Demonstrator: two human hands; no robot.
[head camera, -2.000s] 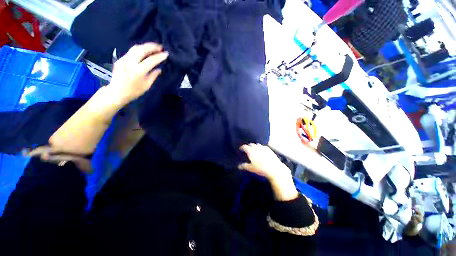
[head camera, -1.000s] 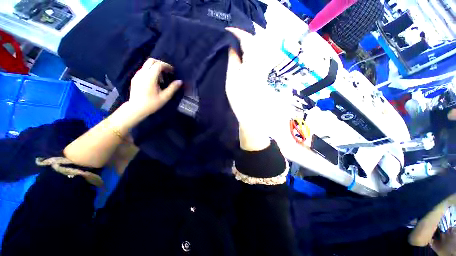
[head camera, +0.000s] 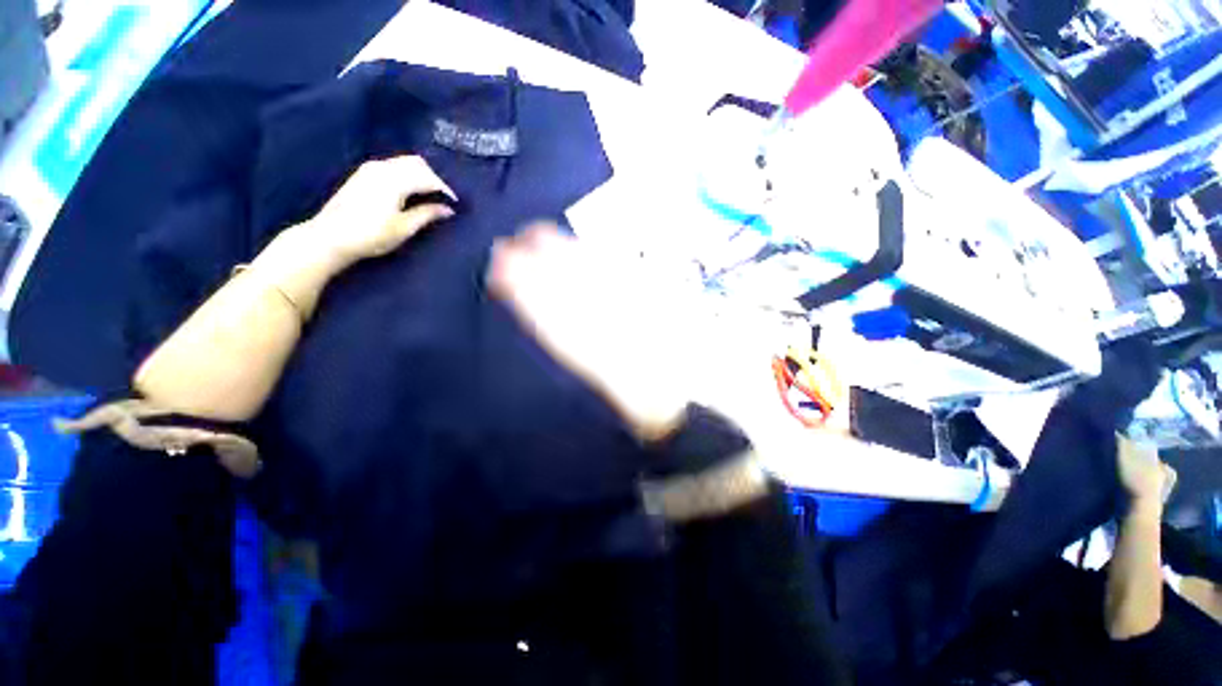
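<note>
A navy garment body panel (head camera: 402, 335) lies over the table's near edge and my lap, with a greyish printed patch (head camera: 474, 137) near its far end. My left hand (head camera: 389, 204) rests on the cloth just below the patch, fingers curled; whether it pinches the cloth is unclear. My right hand (head camera: 543, 275) is blurred over the cloth, right of my left hand. The industrial sewing machine (head camera: 818, 168) stands to the right, its needle area not clear.
Scissors with orange and yellow handles (head camera: 804, 386) and a mobile phone (head camera: 891, 421) lie right of the cloth. A dark blue object (head camera: 880, 323) sits by the black control panel (head camera: 958, 335). A blue crate (head camera: 34, 469) is at left. Another person's hand (head camera: 1143, 476) holds dark cloth at right.
The cloth has been turned and spread flatter, its patch now farther up and left. My right hand has moved down and left, off the upper cloth. The other person's hand has risen at right.
</note>
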